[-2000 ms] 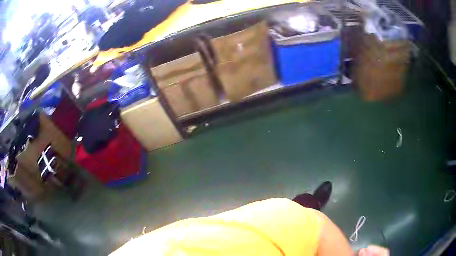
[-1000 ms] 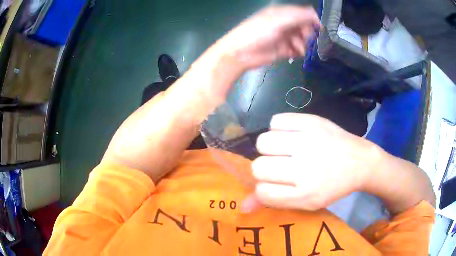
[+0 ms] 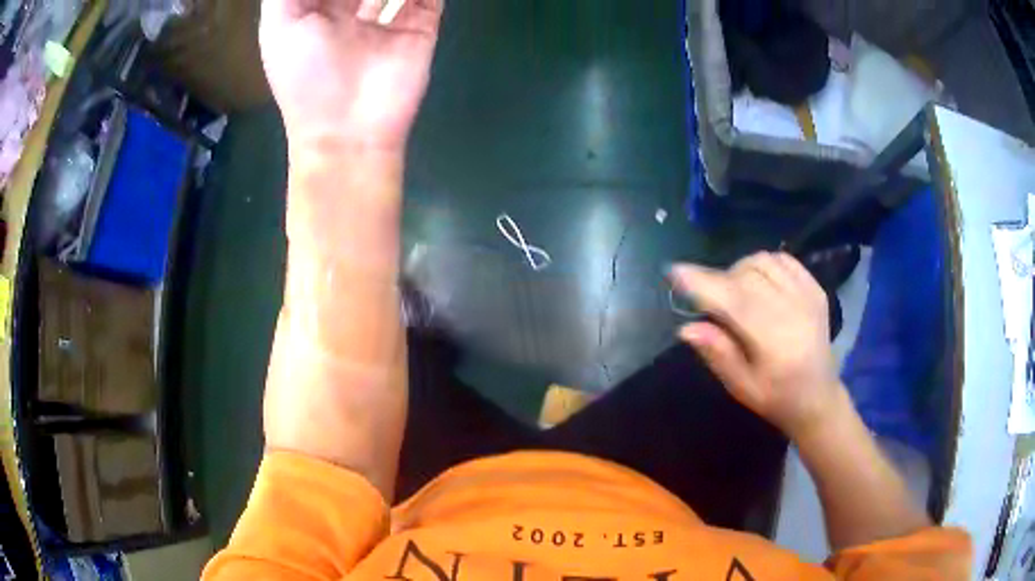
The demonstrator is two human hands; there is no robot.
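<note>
My left forearm is bare, palm side up, with faint shiny edges across its skin. My left hand point(image 3: 352, 74) is at the top edge; the palm looks empty, but most fingers are cut off or curled out of clear view. A blurred clear tape strip point(image 3: 499, 323) shows as a see-through sheen over my lap, between the forearm and my right hand. My right hand point(image 3: 760, 340) is right of centre with thumb and index finger close together at the strip's far end. The fingertips are blurred.
A white cord loop point(image 3: 522, 244) lies on the green floor. Cardboard boxes point(image 3: 102, 340) and a blue bin point(image 3: 139, 199) stand on the left. A grey cart point(image 3: 715, 136) holding dark and white cloth is at the upper right. A white table point(image 3: 982, 340) with papers is at the right edge.
The view has turned from the boxes to my lap. My left forearm is now upright at the left instead of slanted. My right hand has moved away to the right, and the film spans a wider gap.
</note>
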